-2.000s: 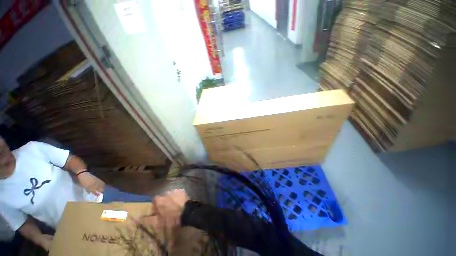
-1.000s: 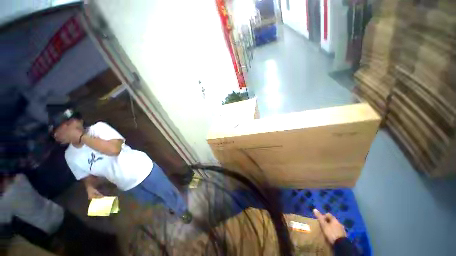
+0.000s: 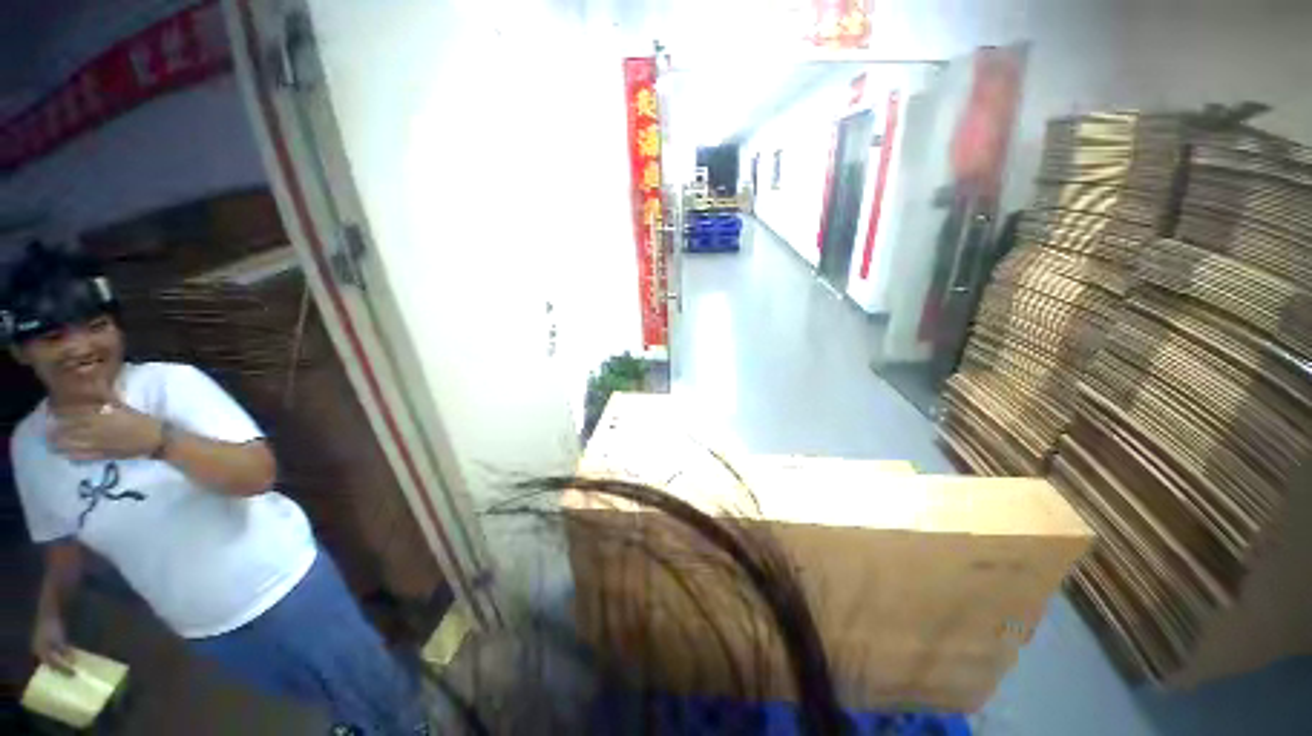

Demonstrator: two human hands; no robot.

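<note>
A large brown shipping carton [image 3: 806, 604] stands upright on the blue plastic pallet [image 3: 892, 723], of which only a strip shows at the bottom edge. A paler carton top [image 3: 640, 431] shows behind its left end, and another low edge shows behind it. Dark curved strands cross in front of the carton and hide part of it. Neither my left hand nor my right hand is in the picture.
A person in a white T-shirt [image 3: 187, 503] stands at the left, holding yellow label sheets [image 3: 75, 687]. A door frame [image 3: 360, 316] separates us. Tall piles of flattened cartons [image 3: 1151, 374] stand at the right. A grey-floored corridor [image 3: 777, 345] runs ahead behind the carton.
The view has tilted up towards the corridor. My hand and the labelled carton under it have left the picture. The person at the left now faces me.
</note>
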